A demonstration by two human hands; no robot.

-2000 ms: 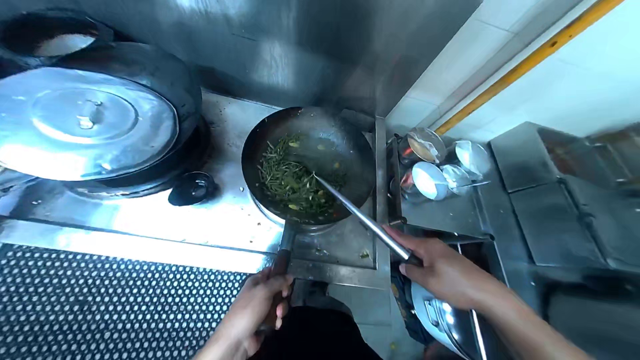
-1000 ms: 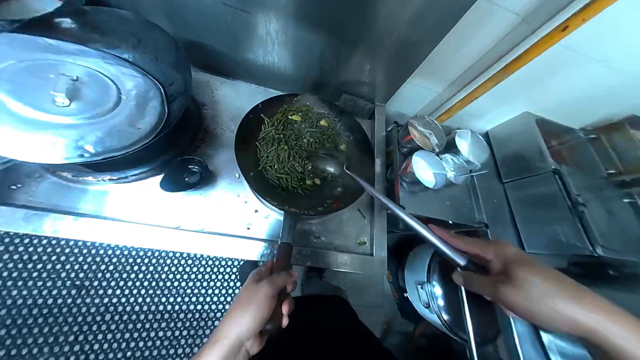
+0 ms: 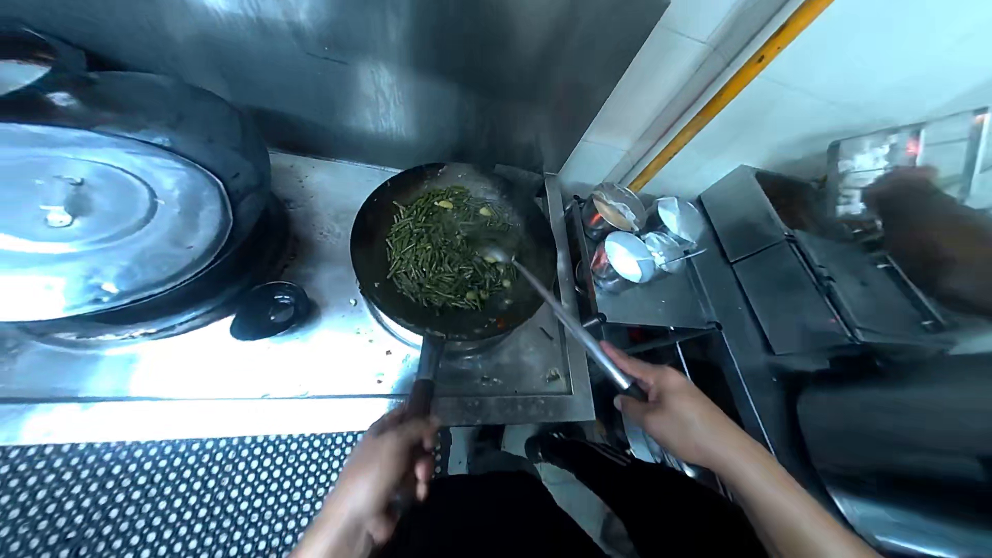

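Note:
My left hand [image 3: 395, 465] grips the handle of a dark wok [image 3: 372, 256] that sits on a burner of the steel stove. Chopped green vegetables [image 3: 434, 256], perhaps beans, fill much of the wok, with a few yellowish pieces among them. In my right hand [image 3: 666, 403] is the dark grip of a long metal ladle [image 3: 562, 314]; its bowl rests among the vegetables right of the wok's middle. The underside of the ladle's bowl is partly hidden by the food.
A large dark pot with an oval metal lid [image 3: 108, 232] stands left, beside a small black bowl [image 3: 271, 310]. Seasoning containers [image 3: 629, 257] sit at right, near steel bins [image 3: 787, 294]. Another person's blurred hand [image 3: 907, 201] holds a metal tray at far right.
Another person's hand and a metal tray have appeared at far right. The ladle has moved within the wok since the oldest frame, and the vegetables lie more spread out.

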